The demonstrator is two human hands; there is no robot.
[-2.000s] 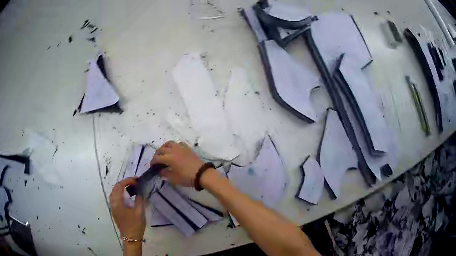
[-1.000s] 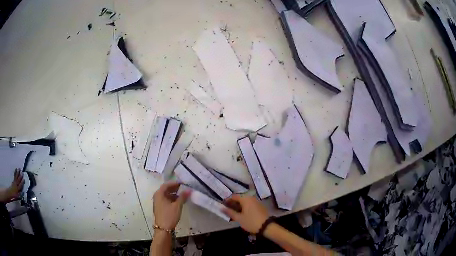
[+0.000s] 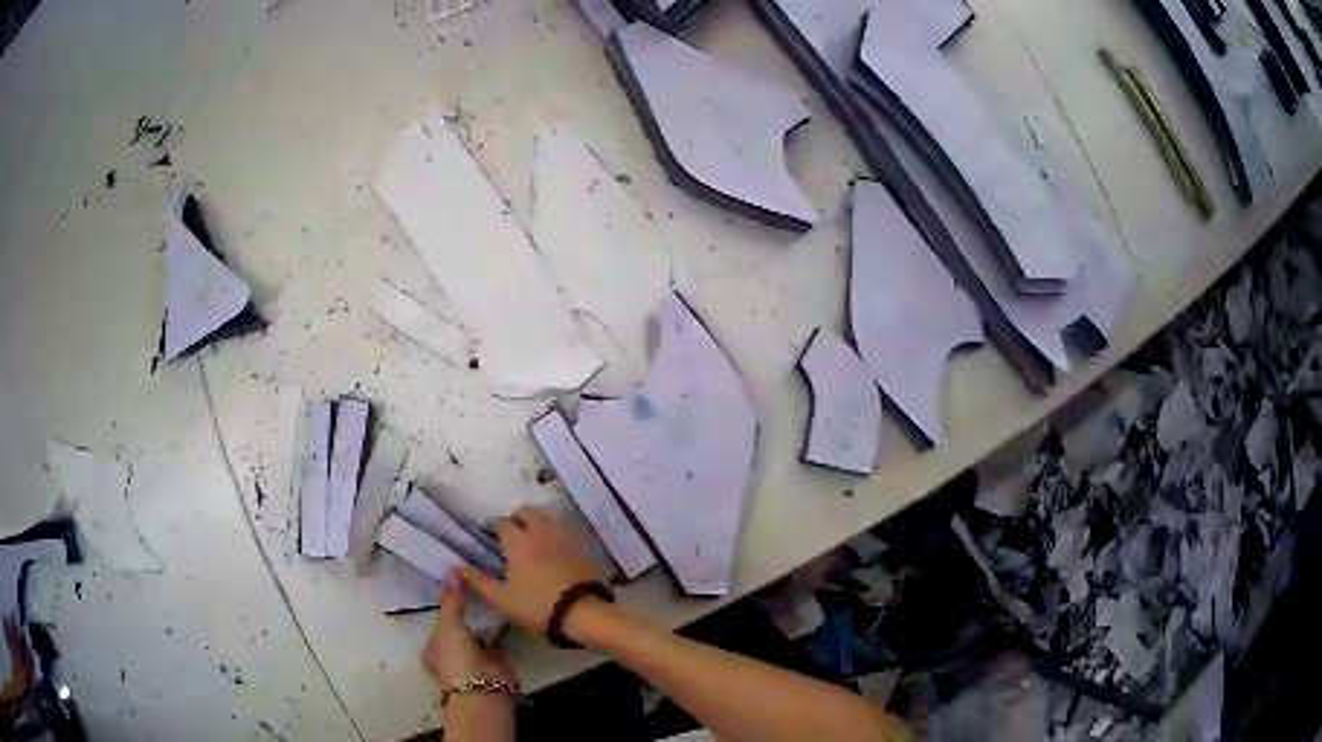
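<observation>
My right hand (image 3: 539, 563) bends over a pile of strip pieces (image 3: 418, 545) near the table's front edge, its fingers at the right end of the strips. My left hand (image 3: 458, 641) is at the pile's near side, thumb up against a strip; its palm side and what lies under it are partly hidden. The strips have pale lilac tops and dark edges. Two upright strips (image 3: 335, 477) lie side by side to the left. One more strip (image 3: 592, 493) lies right of my hands, beside a large curved panel stack (image 3: 677, 448).
A triangular stack (image 3: 202, 294) lies far left. White paper offcuts (image 3: 483, 261) lie mid-table. More panel stacks (image 3: 903, 312) and a small curved piece (image 3: 840, 405) lie right. Scraps (image 3: 1160, 493) heap beyond the table edge. Part of another person's hand (image 3: 18, 660) shows at the left edge.
The strip held between my hands a second ago is no longer seen raised. My hands are now close together at the pile. The camera view has shifted.
</observation>
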